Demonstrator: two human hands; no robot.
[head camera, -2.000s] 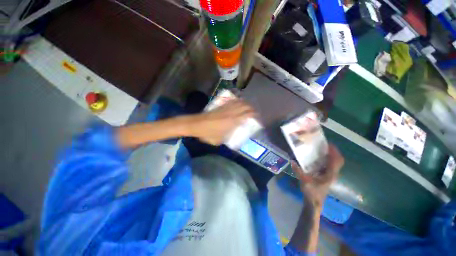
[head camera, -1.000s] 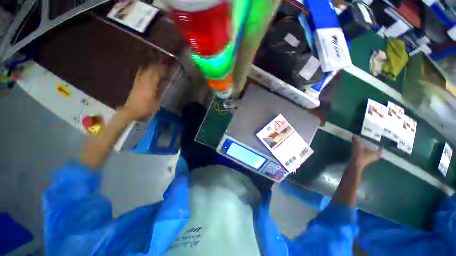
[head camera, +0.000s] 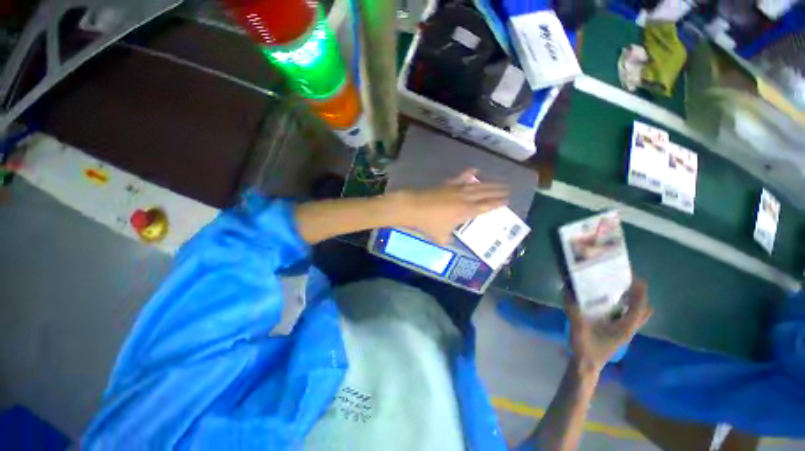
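Observation:
A white product box (head camera: 492, 236) lies on the grey plate of the bench scale (head camera: 428, 158), at its front right corner. The scale's display (head camera: 417, 252) is lit. My left hand (head camera: 437, 210) lies over the upper part of this box; its grip is partly hidden by the back of the hand. My right hand (head camera: 611, 321) holds a second product box (head camera: 598, 264) by its lower end, raised over the green belt (head camera: 697, 295), with the photo side up.
More boxes (head camera: 662, 167) lie on the green belt. A white-edged bin (head camera: 468, 128) with black items stands behind the scale. The signal tower (head camera: 309, 66) rises left of it. The brown conveyor (head camera: 150, 114) and red emergency stop (head camera: 148, 223) are at left. A blue sleeve (head camera: 715, 383) shows at right.
My left hand has moved from over the brown conveyor to the box on the scale. My right hand has taken a box from the green belt. The view has shifted.

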